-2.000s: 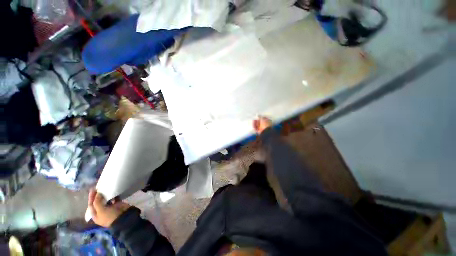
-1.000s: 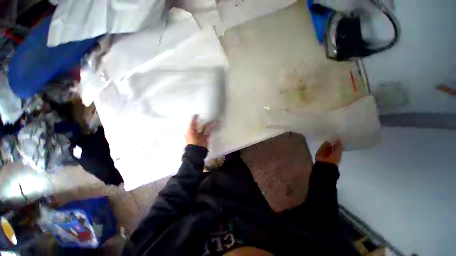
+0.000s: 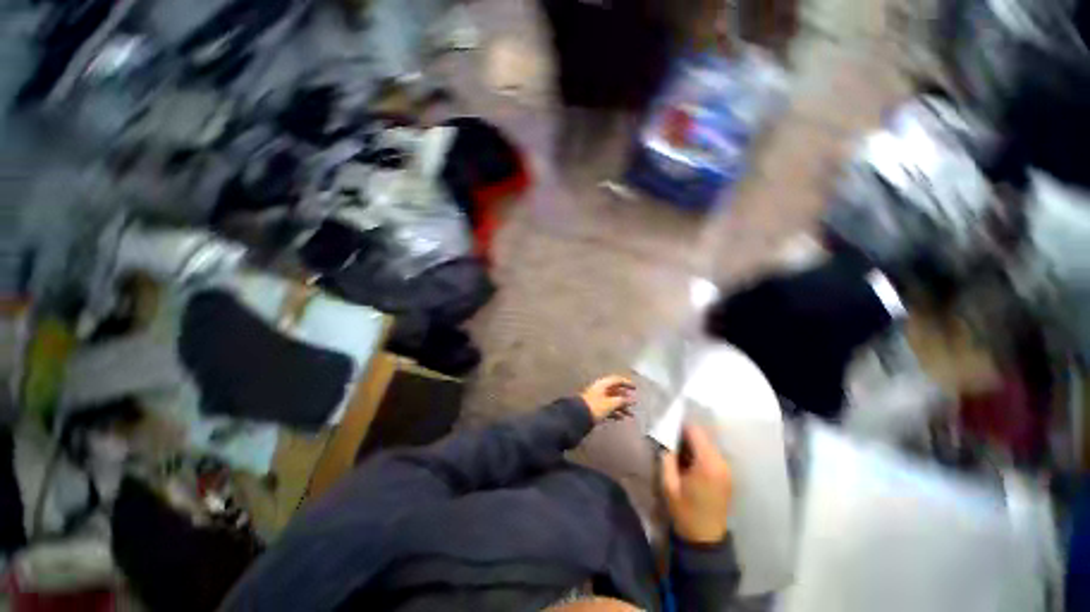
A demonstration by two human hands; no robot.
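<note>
A white sheet that looks like a paper pattern, with a rounded upper end, is at the lower centre right. My right hand grips it near its left edge, with smaller pale pieces beside the fingers. My left hand is just left of these pieces, fingers a little apart. It appears empty, though the picture is blurred.
A pale worktable is at the lower right. A table at left bears a dark cut panel. Dark and grey fabric heaps lie beyond it. A black piece and blue bag lie on the speckled floor.
The view has swung from the worktable to the floor and left table. My right hand has brought a white sheet off the worktable. My left hand has left the white sheets there.
</note>
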